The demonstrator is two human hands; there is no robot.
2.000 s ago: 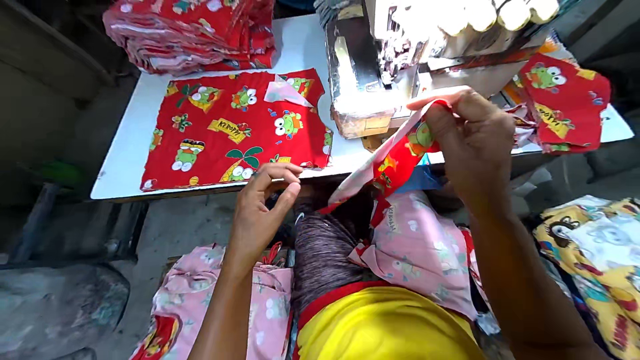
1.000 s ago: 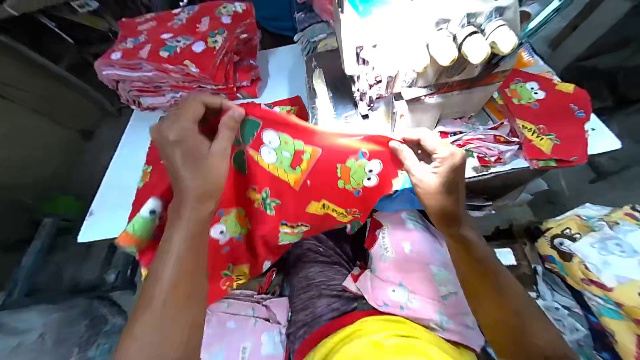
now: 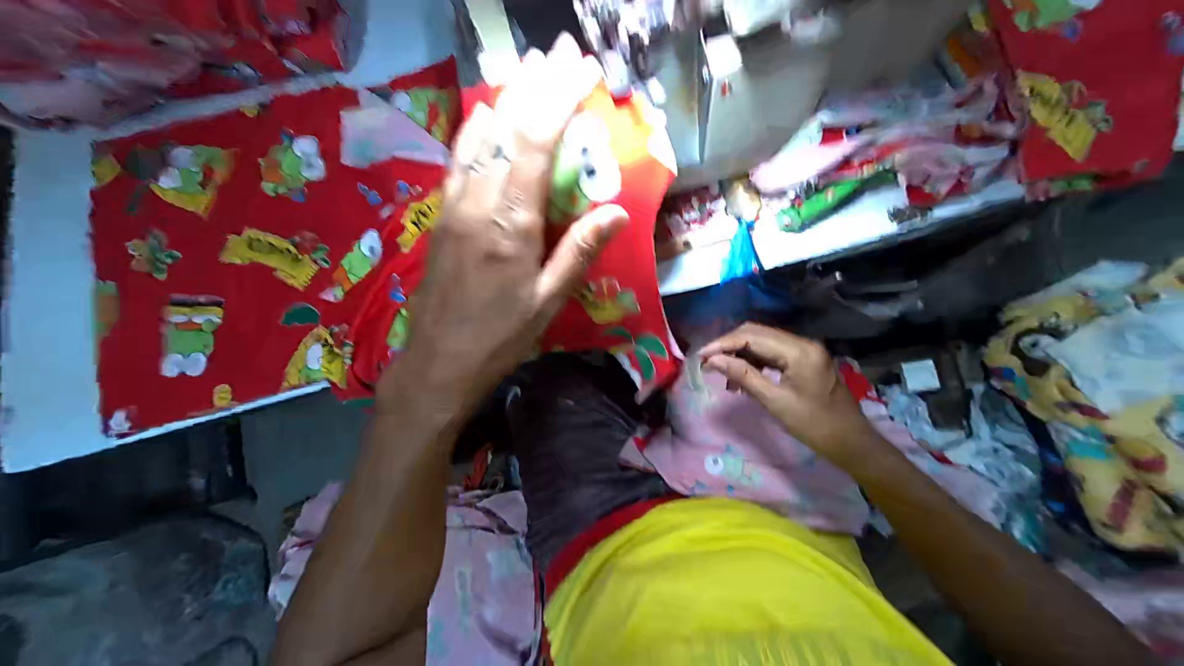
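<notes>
My left hand [image 3: 509, 222] lies palm down on a red printed fabric piece [image 3: 610, 277] with frog figures, at the front of the sewing machine [image 3: 786, 65]; its fingers are spread and brightly lit. The piece hangs over the table edge toward my lap. My right hand [image 3: 786, 379] is just right of the fabric's lower corner, above pink cloth on my lap, thumb and fingertips close together; whether they pinch anything is unclear. Another red printed piece [image 3: 250, 250] is spread flat on the white table, with a small pink scrap [image 3: 388, 131] on it.
A stack of folded red and pink fabric [image 3: 166, 55] is at the back left. Scraps [image 3: 906, 139] and a red piece [image 3: 1091, 102] are to the machine's right. Pink cloth [image 3: 749, 462] covers part of my lap. Yellow printed cloth [image 3: 1091, 370] lies low at the right.
The red piece was stretched between both hands one second ago; now it is by the machine under my left hand. My right hand has let go of its upper edge and moved lower.
</notes>
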